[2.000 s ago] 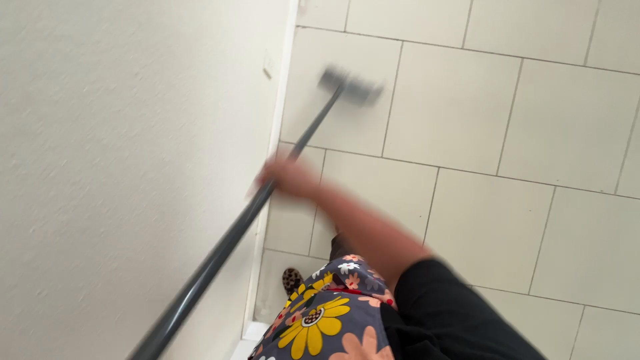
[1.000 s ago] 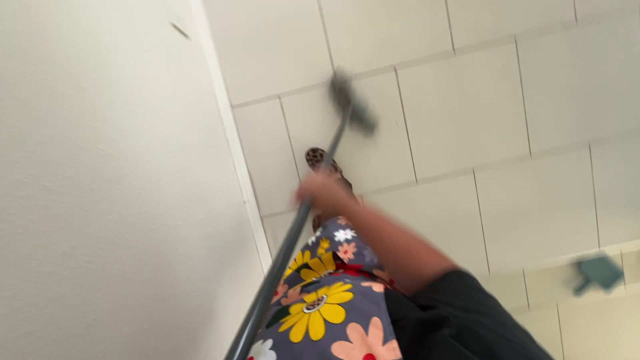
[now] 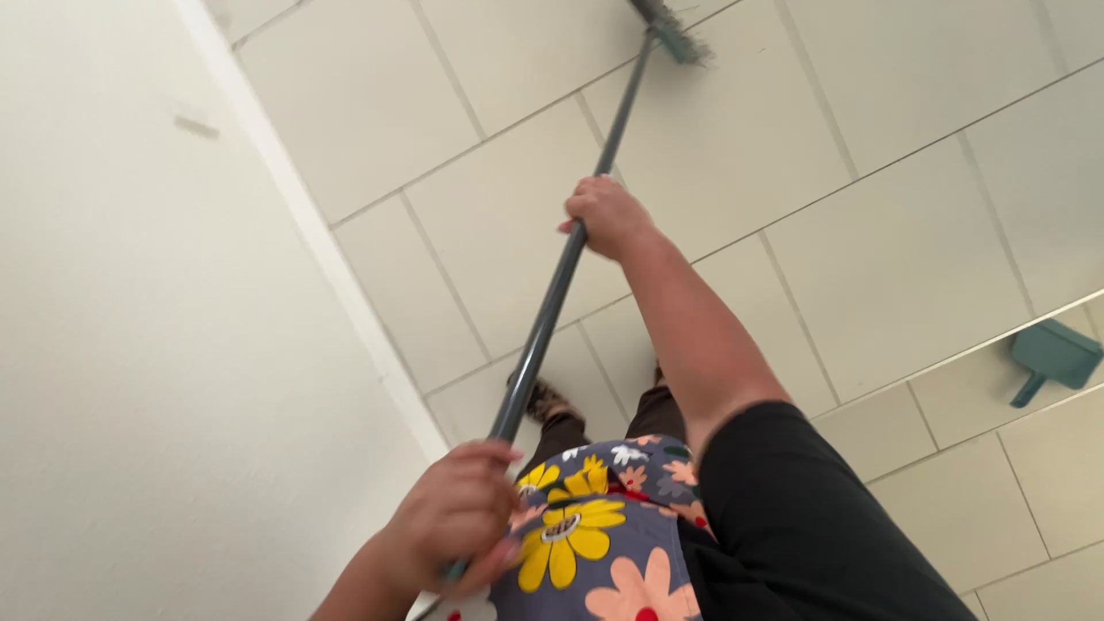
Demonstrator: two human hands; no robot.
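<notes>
A broom with a dark grey pole point(image 3: 545, 323) slants across the view, its bristled head point(image 3: 677, 39) on the tiled floor at the top edge. My right hand point(image 3: 606, 216) is closed around the middle of the pole. Lower down, near the pole's top end, my left hand point(image 3: 461, 513) wraps around it, slightly blurred, in front of a flowered apron point(image 3: 569, 535). A teal dustpan point(image 3: 1056, 352) lies on the floor at the far right, its handle pointing down-left.
A pale wall point(image 3: 155, 345) with a white baseboard point(image 3: 328, 250) runs along the left. Light floor tiles point(image 3: 888, 250) extend to the right, crossed by a thin pale strip point(image 3: 957, 352). My shoe point(image 3: 548, 401) shows beside the pole.
The broom head has moved away from my feet since one second ago. My left hand has come into view on the pole. The view has shifted, and the dustpan shows more fully.
</notes>
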